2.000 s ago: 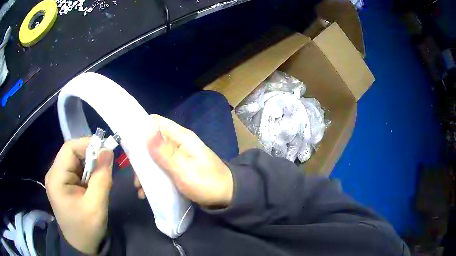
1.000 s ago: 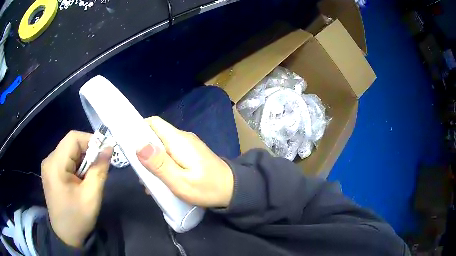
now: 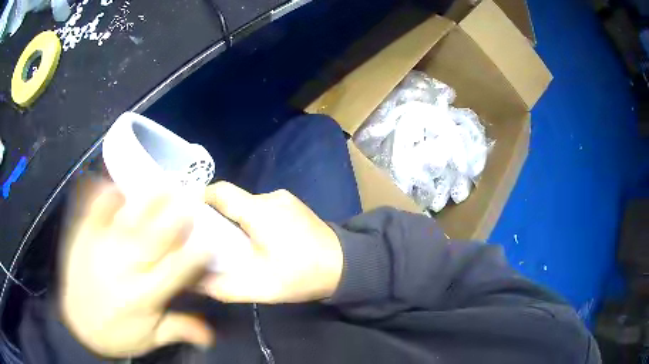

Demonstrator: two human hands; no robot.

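Note:
A white neck fan [image 3: 132, 158] is held over my lap, with its curve towards the bench and a round slotted grille on one end. My right hand [image 3: 277, 245] is shut on the fan's lower part, which it largely hides. My left hand [image 3: 135, 270] is blurred and lies across the near side of the fan, with the thumb spread away from the fingers. Whether it grips the fan or holds anything cannot be told.
The black bench [image 3: 160, 43] at upper left bears a yellow tape roll [image 3: 51, 75], white crumbs [image 3: 89, 28] and a blue-handled tool [image 3: 14, 176]. An open carton [image 3: 509, 163] on the blue floor at right holds wrapped white fans [image 3: 430, 146]. My knee [image 3: 302, 160] is beside it.
The fan has turned, and its grille end now shows above my right hand. My left hand has moved across the fan; the white item with connector-like ends it pinched no longer shows. The view has shifted slightly.

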